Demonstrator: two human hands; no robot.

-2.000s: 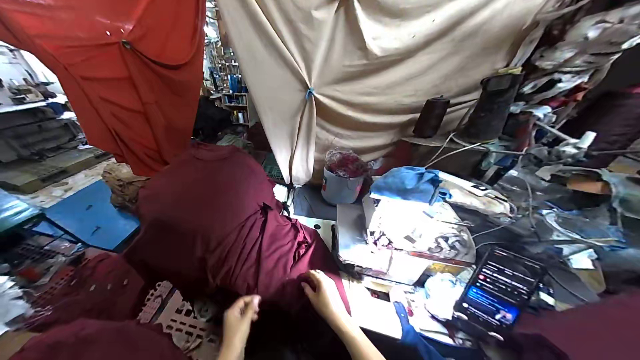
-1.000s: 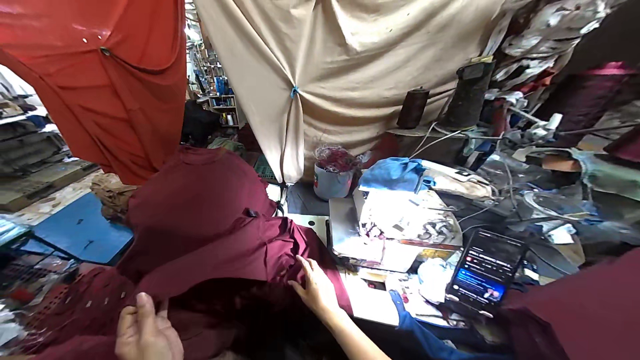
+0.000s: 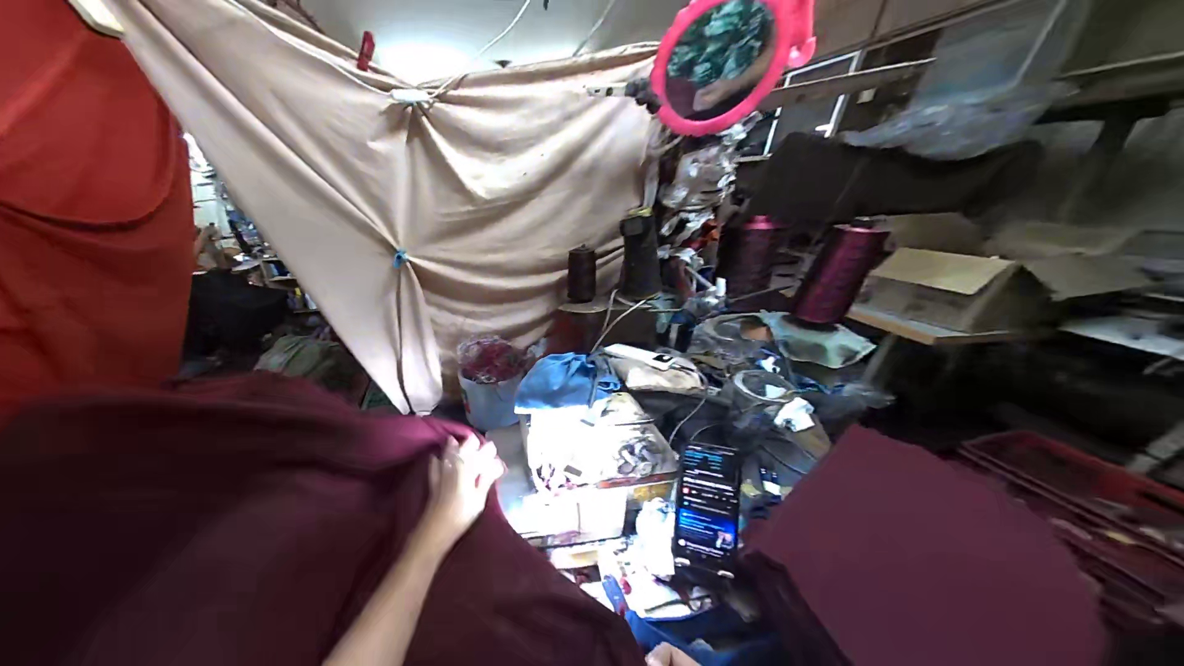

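Maroon fabric (image 3: 231,518) fills the lower left of the head view, raised in a large, partly blurred sheet. My left hand (image 3: 462,476) grips its upper edge near the centre, with the forearm rising from the bottom edge. Of my right hand (image 3: 671,656), only a small part shows at the bottom edge, beside the fabric and a blue cloth; its fingers are mostly hidden. Another maroon fabric piece (image 3: 934,555) lies at the lower right. Between the two maroon areas, a smartphone (image 3: 707,504) stands with its screen lit.
A brightly lit box (image 3: 578,513) with small items stands at centre, a blue cloth (image 3: 566,382) on it and a bucket (image 3: 490,393) behind. Maroon thread cones (image 3: 840,273) stand right. A beige curtain (image 3: 518,176) hangs behind; a pink-framed mirror (image 3: 717,65) is above.
My left hand has moved up and forward, raising the maroon fabric that lay spread lower before. My right hand has left the fabric's right part for the bottom edge. The view has swung right and up.
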